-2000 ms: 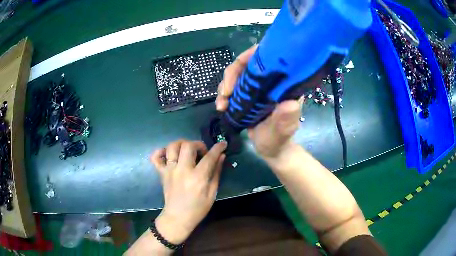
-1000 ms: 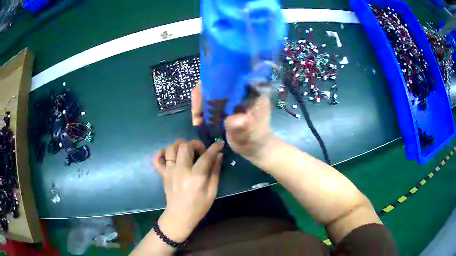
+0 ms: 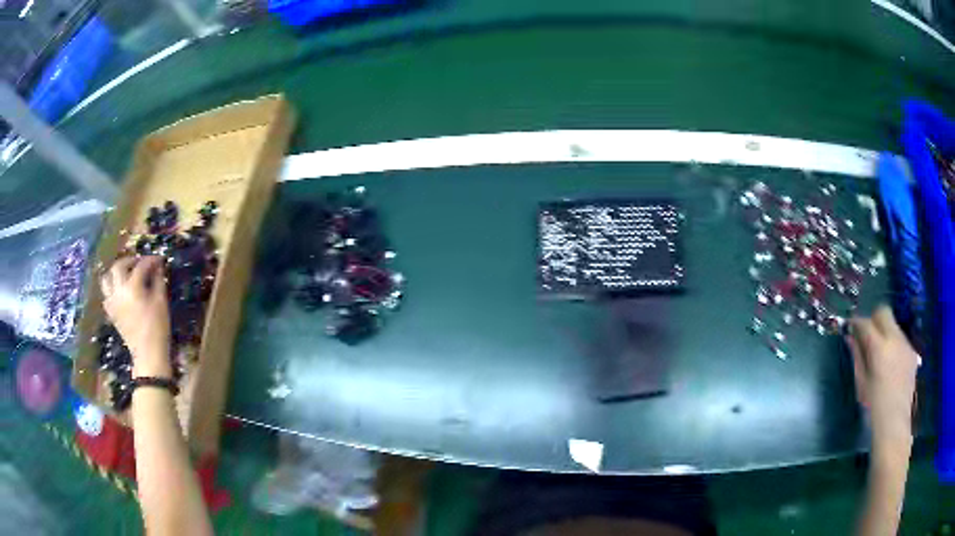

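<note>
My left hand (image 3: 134, 298) is over the black assemblies (image 3: 194, 262) in the cardboard box (image 3: 215, 136) at the left; its fingers are blurred and whether they hold a piece cannot be told. My right hand (image 3: 883, 351) is at the right edge of the heap of wired circuit boards (image 3: 806, 251), fingers bent down; a small dark bit shows at the fingertips, but a grip cannot be told. The blue electric screwdriver (image 3: 902, 236) lies beside the blue bin. The dark work pad (image 3: 634, 351) sits below the screw tray (image 3: 611, 248).
A pile of black housings with wires (image 3: 346, 267) lies between box and tray. The blue bin (image 3: 939, 262) stands at the far right. A white scrap (image 3: 586, 453) lies at the bench's front edge. A white strip (image 3: 450, 150) runs along the back.
The view has swung left. My left hand has moved from the work pad into the box. My right hand has let go of the screwdriver, now lying at the right, and is by the circuit boards.
</note>
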